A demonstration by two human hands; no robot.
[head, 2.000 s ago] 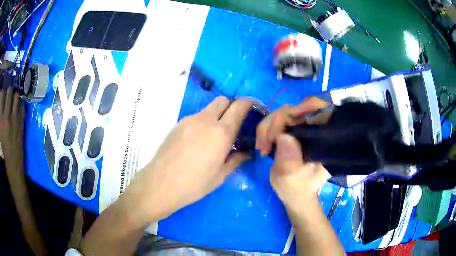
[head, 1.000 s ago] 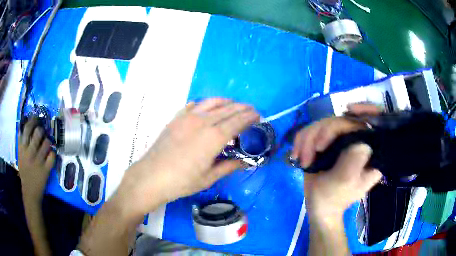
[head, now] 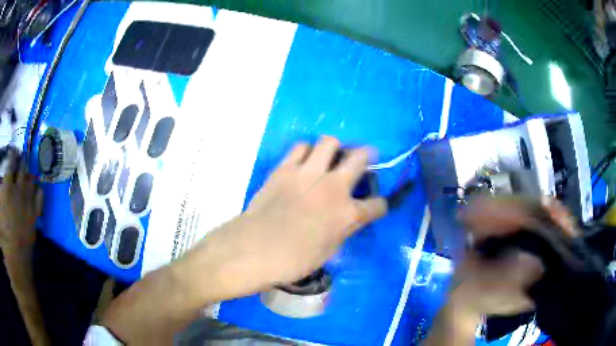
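Note:
My left hand point(head: 314, 196) is over the ring board assembly point(head: 367, 184), its fingers around it and hiding most of it. A white cable point(head: 405, 157) runs from it to the right. My right hand point(head: 503, 257), blurred, grips the black electric screwdriver point(head: 574, 284) at the front of the screw feeder point(head: 490, 152). The screwdriver's bit cannot be made out. The banded round part point(head: 297, 302) lies on the blue printed sheet just below my left wrist, partly covered by my forearm.
Another unit with a white drum point(head: 479, 71) lies on the green surface at the back right. At left, a coworker's hand point(head: 19, 203) is near a round finned part point(head: 57, 154). A grey cable point(head: 48, 78) runs along the left side.
My right hand and the screwdriver have moved right, from the ring board assembly to the feeder. The banded part has gone from the back to the front. The coworker's round part has shifted left.

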